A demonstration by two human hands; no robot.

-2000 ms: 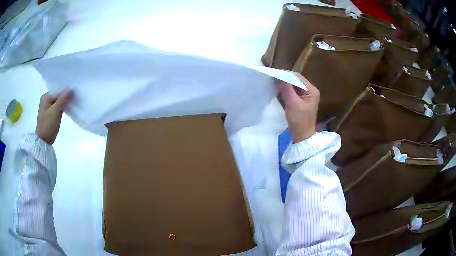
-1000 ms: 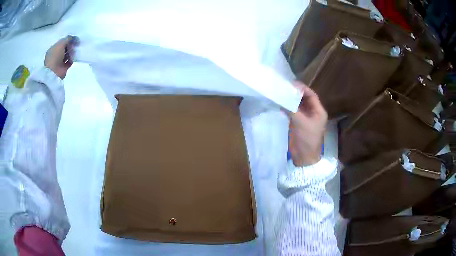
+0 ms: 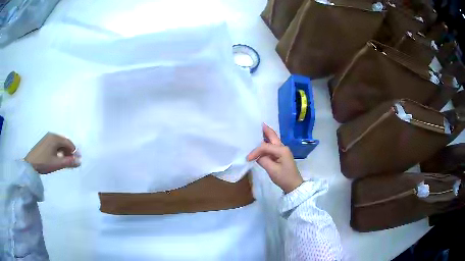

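A flat brown bag (image 3: 178,202) lies on the table, with only its near strip bare. A thin white tissue sheet (image 3: 168,117) covers the rest, and brown shows faintly through it. The sheet's near right corner is turned up. My right hand (image 3: 275,160) is at this corner with thumb and a finger pinched on its edge, the index finger raised. My left hand (image 3: 53,154) is blurred, left of the sheet, with fingers curled; whether it holds the thin edge is unclear. More white sheet (image 3: 178,237) lies under the bag.
A blue tape dispenser (image 3: 295,117) with a yellow roll stands right of the sheet. A loose tape roll (image 3: 246,57) lies behind it. Standing brown bags (image 3: 382,142) fill the right side. A small yellow roll (image 3: 12,82) and clear plastic (image 3: 25,18) are at left.
The sheet, held up beyond the bag before, now lies over most of it. Both hands have come down towards me, the right one also inward. The dispenser and loose tape roll are now uncovered.
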